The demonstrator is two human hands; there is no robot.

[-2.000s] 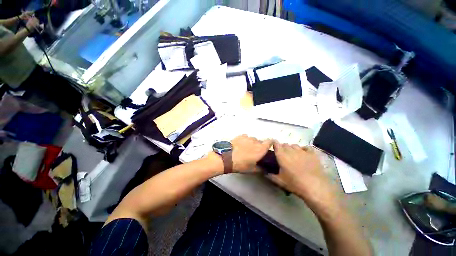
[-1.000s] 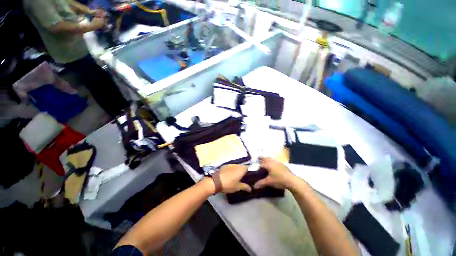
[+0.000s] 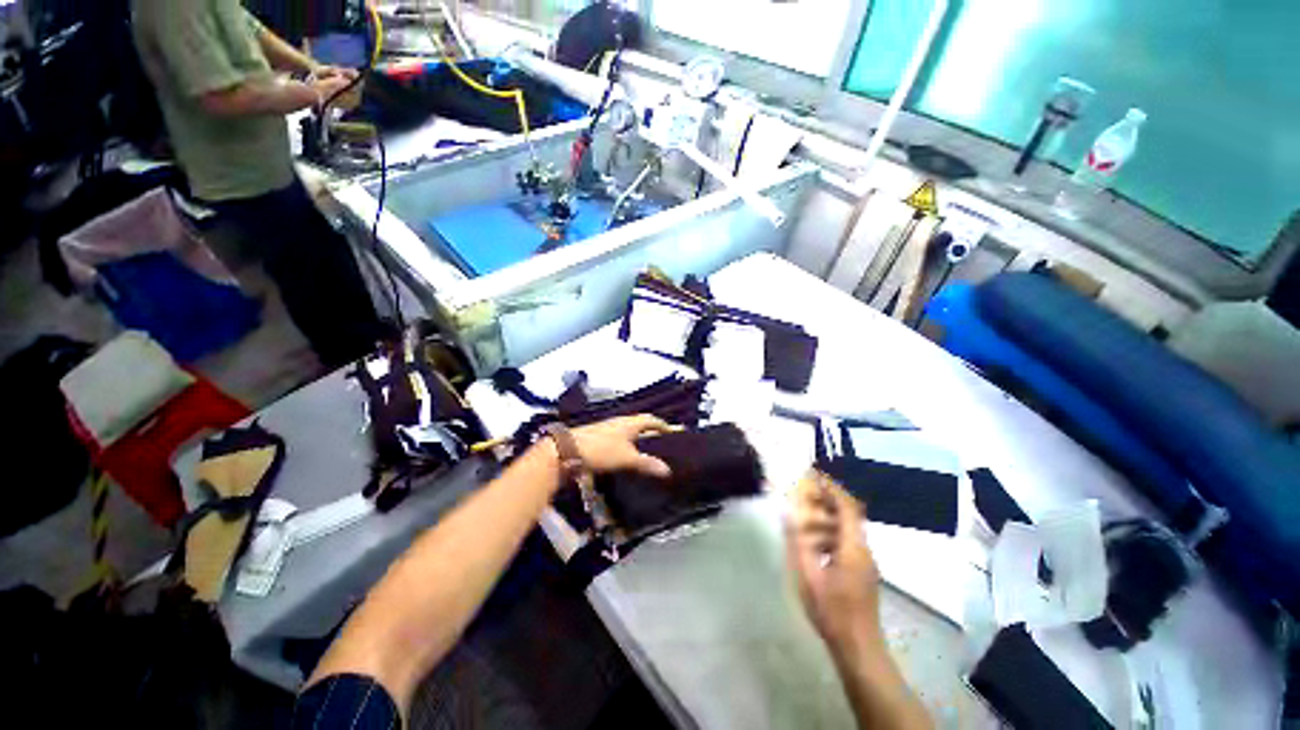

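A stack of dark maroon cut pieces (image 3: 702, 474) lies on the large dark bundle (image 3: 670, 402) near the table's left edge. My left hand (image 3: 620, 445) holds the stack's left end, with the thumb on top. My right hand (image 3: 838, 559) is off the stack, over the table to its right. It is blurred with curled fingers, and whether it holds anything is unclear. The tan cardboard is no longer visible on the bundle.
Black pieces (image 3: 901, 494) lie on white sheets at centre right; another black rectangle (image 3: 1038, 682) is at lower right. A wrapped black object (image 3: 1141, 585) stands at right. A bundle with white pieces (image 3: 663, 325) is at the back. A person (image 3: 228, 114) stands at far left.
The view has tilted up and left. The dark pieces have moved from the table's front onto the left bundle, covering the cardboard. My right hand has let go and moved right.
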